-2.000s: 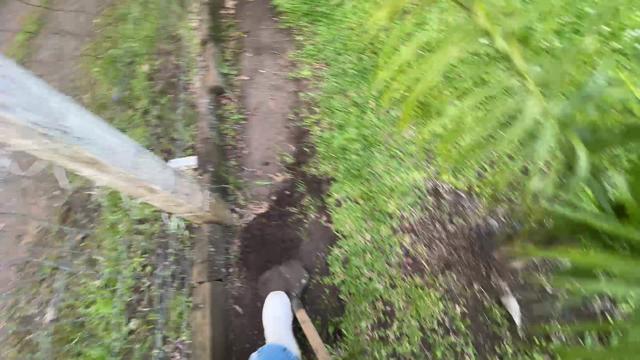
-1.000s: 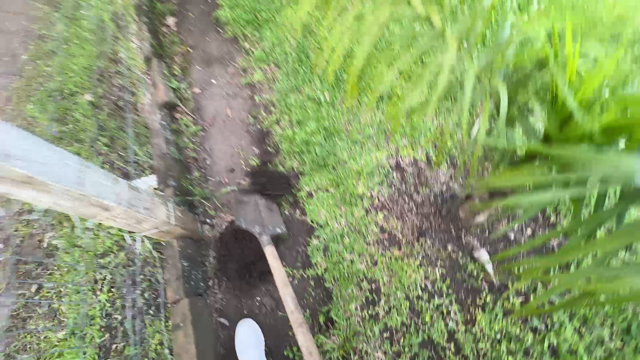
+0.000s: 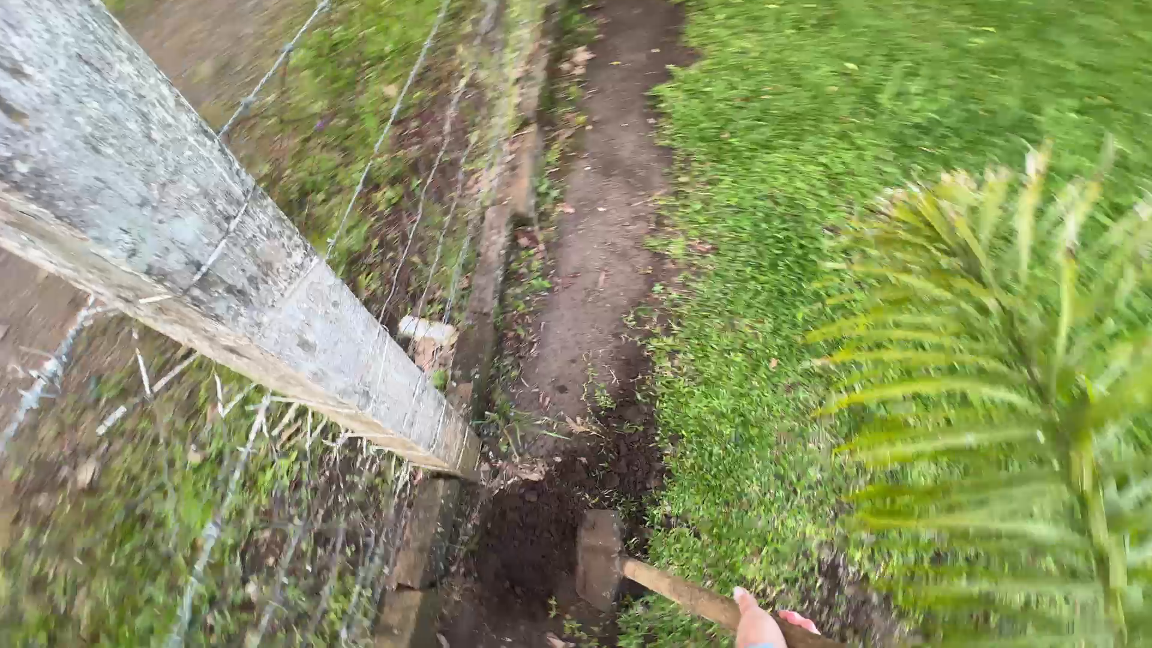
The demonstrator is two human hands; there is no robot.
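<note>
My left hand [image 3: 760,626], seen only in part at the bottom edge, is closed around the wooden handle of a hoe [image 3: 688,594]. The hoe's flat, soil-stained blade [image 3: 598,558] rests at the right side of a patch of dark, loose soil [image 3: 526,540]. That patch lies near the foot of a weathered fence post [image 3: 315,333], between the edging and the grass. My right hand is outside the picture.
Barbed and plain wires [image 3: 387,135] run from the post on the left. Low edging [image 3: 481,333] borders a bare dirt strip [image 3: 598,234]. Grass [image 3: 756,360] lies to its right, with a palm-like frond [image 3: 1071,432] in the right foreground.
The hoe blade has turned, and its handle now slants off to the right. My left hand has come into view on the handle. The white shoe seen earlier is out of view.
</note>
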